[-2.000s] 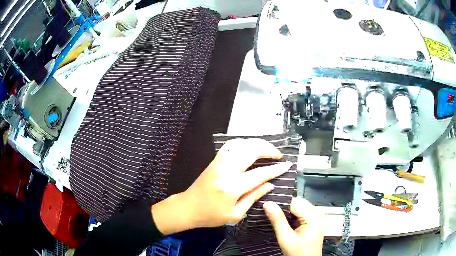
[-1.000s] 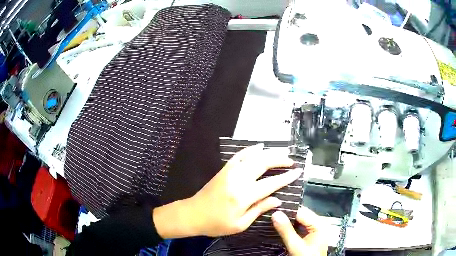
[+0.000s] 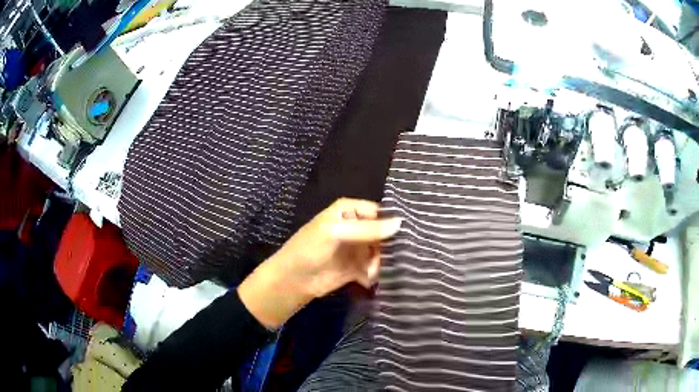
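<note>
A dark striped garment piece [image 3: 452, 260] lies flat from the presser foot area [image 3: 536, 138] down over the table's front edge. My left hand [image 3: 337, 249] pinches its left edge between thumb and fingers. The top right of the piece meets the needle area of the white overlock machine [image 3: 582, 46]. My right hand is not in view. A large rounded striped pile [image 3: 245, 138] lies left of the machine, with plain dark cloth [image 3: 383, 92] between them.
Thread snips [image 3: 621, 291] and a yellow-handled tool [image 3: 648, 259] lie right of the machine front. A thread chain [image 3: 561, 310] hangs at the table edge. A second sewing machine [image 3: 96, 99] stands far left, a red stool [image 3: 88, 264] below it. Pale dotted cloth [image 3: 107, 360] is lower left.
My left hand has moved from on top of the piece to its left edge. My right hand has left the picture. More of the striped piece shows, and the view has shifted.
</note>
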